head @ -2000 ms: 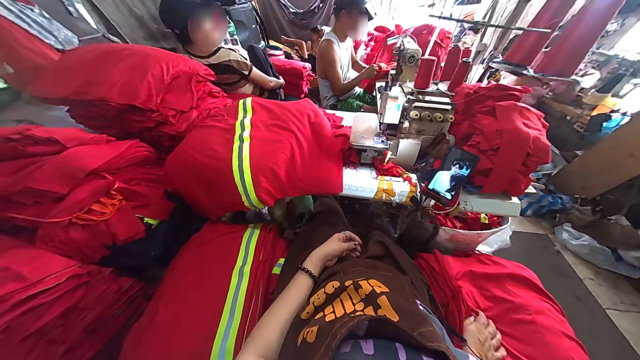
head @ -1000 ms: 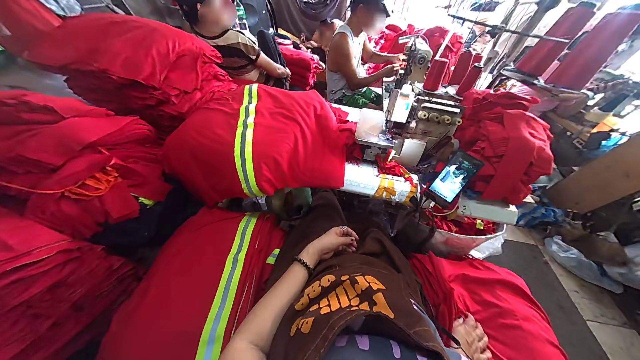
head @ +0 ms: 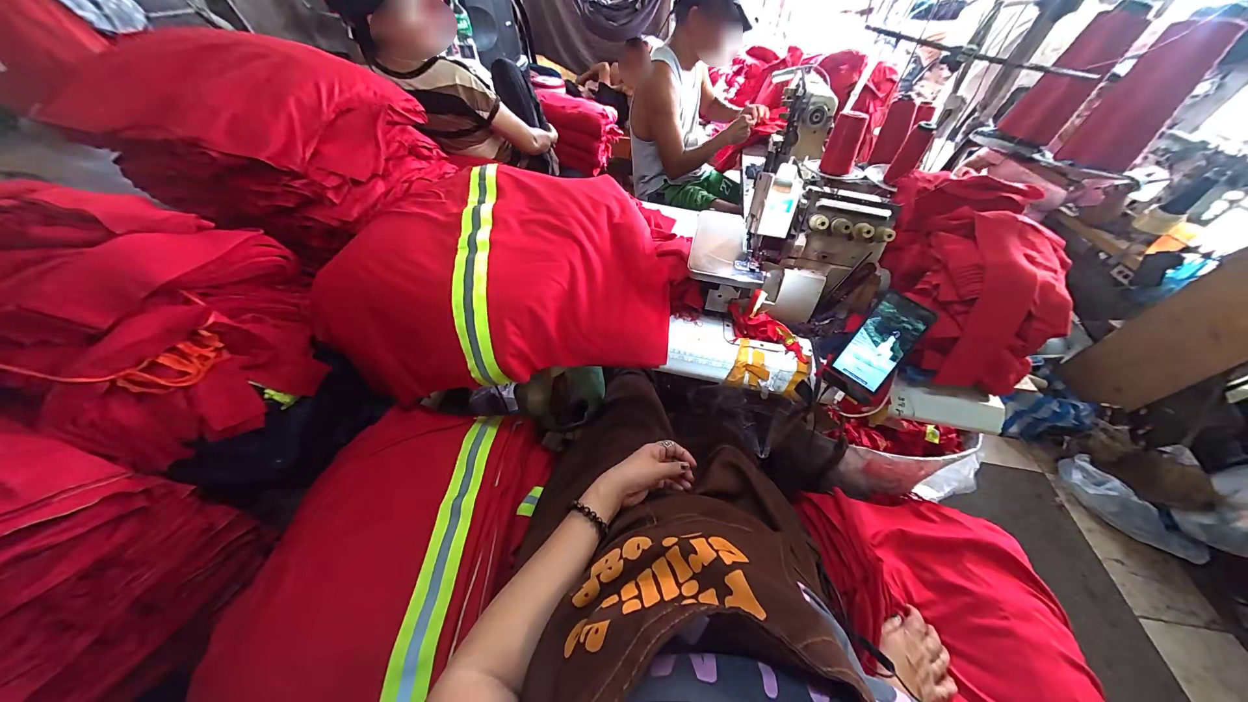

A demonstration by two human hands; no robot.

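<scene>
My left hand [head: 648,470] lies on the brown printed cloth [head: 673,575] over my lap, its fingers loosely curled in and nothing visible in them. A ring and a dark beaded bracelet are on that hand and wrist. At the bottom right, my right hand [head: 916,653] rests against red fabric [head: 985,585], fingers a little apart and seemingly holding nothing; its wrist is hidden. Ahead stands an industrial sewing machine [head: 838,234] with red thread cones [head: 843,143]. A lit phone [head: 882,343] leans at its right front. Left of the machine is a red fabric bundle [head: 575,283] with a yellow-and-grey reflective stripe.
Large red fabric piles [head: 224,107] fill the left side. Another red stack [head: 1004,283] sits right of the machine, above a white tub [head: 965,453] of red scraps. Two co-workers sit beyond; one handles red cloth. Plastic bags [head: 1131,507] lie on the floor at right.
</scene>
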